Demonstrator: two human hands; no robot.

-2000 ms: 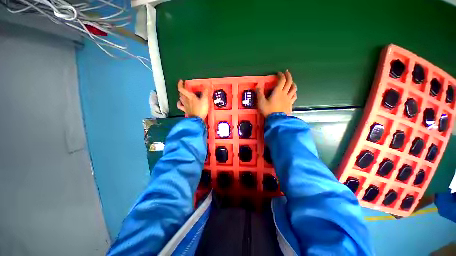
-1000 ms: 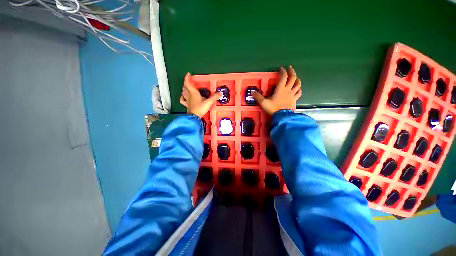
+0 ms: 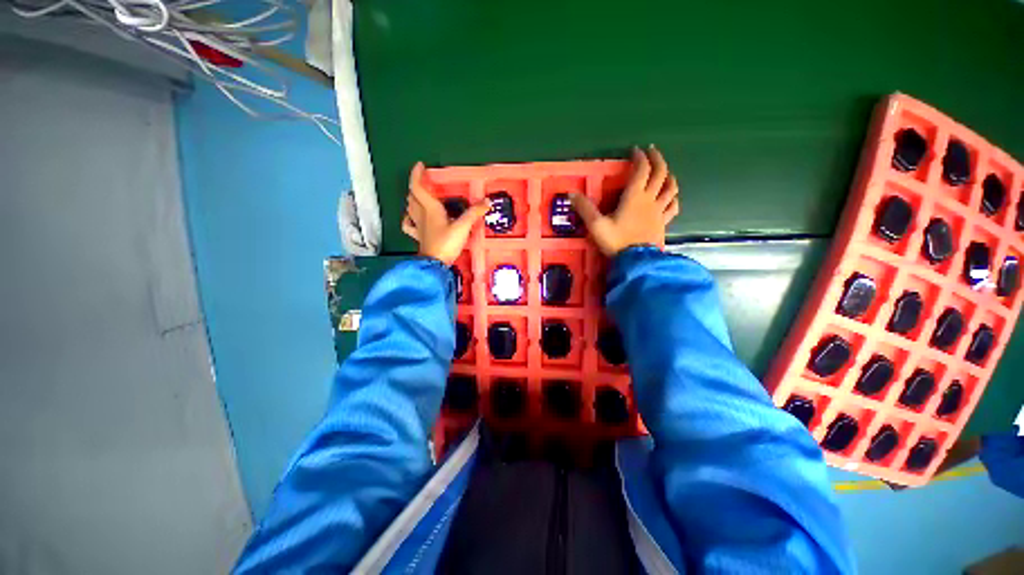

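Note:
A coral-red foam tray point(image 3: 528, 256) lies in front of me, four pockets across, with a black watch head point(image 3: 502, 339) in each pocket I can see. My left hand point(image 3: 440, 221) is on the tray's far left corner, fingers over its outer edge, thumb reaching to a watch head point(image 3: 500, 212) in the far row. My right hand point(image 3: 637, 210) is on the far right corner the same way, thumb tip at another far-row watch head point(image 3: 564, 213). Both hands hold the tray. My sleeves hide parts of its side columns; its near end is dark against my body.
A second red tray point(image 3: 833, 261) of watch heads lies tilted at the right on the green bench point(image 3: 629, 79). A pale strip point(image 3: 768, 290) runs between the trays. White cables point(image 3: 146, 14) hang at upper left. Blue fabric point(image 3: 1005, 458) shows at the right edge.
Compared with two seconds ago, both thumbs have moved inward over the far row, and the tray sits slightly higher in view. Since one second ago almost nothing has changed.

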